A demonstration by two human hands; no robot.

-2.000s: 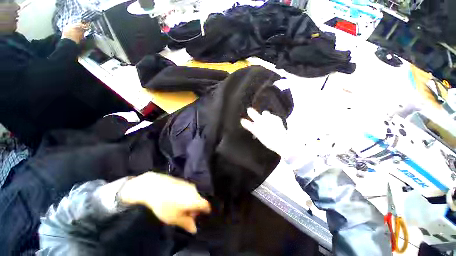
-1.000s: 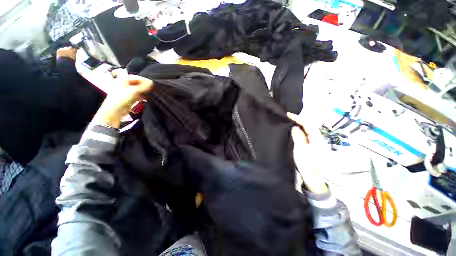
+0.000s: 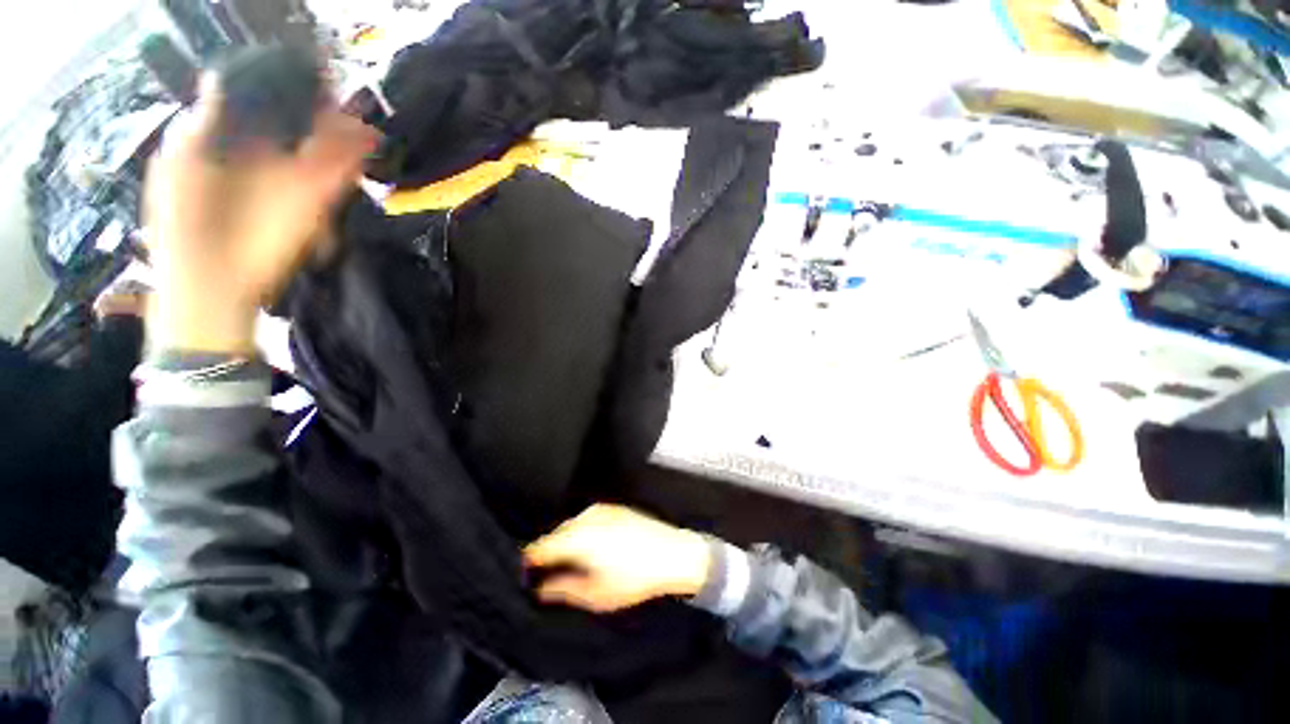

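Note:
A large black garment (image 3: pixel 531 325) lies over my lap and the table's left part, with narrow strips or sleeves reaching up and right. My left hand (image 3: pixel 248 212) is raised at the upper left and blurred, its fingers at the garment's upper left end, holding black cloth. My right hand (image 3: pixel 623 559) is low in the middle, over my lap, with its fingers curled on the garment and pinching an edge of it. Scissors (image 3: pixel 1026 422) with one red and one orange-yellow loop lie on the white table to the right, blades pointing up and left.
A crumpled black garment pile (image 3: pixel 594 64) lies at the back. Yellow board (image 3: pixel 474 184) shows beyond the work. The sewing machine (image 3: pixel 934 234) and its control panel (image 3: pixel 1231 311) are at the right. A black slab (image 3: pixel 1210 464) lies right of the scissors. The table edge (image 3: pixel 905 514) curves across.
My left hand has risen and moved left with the cloth. My right hand has moved down and left to my lap. The garment is drawn leftward and the view has turned right.

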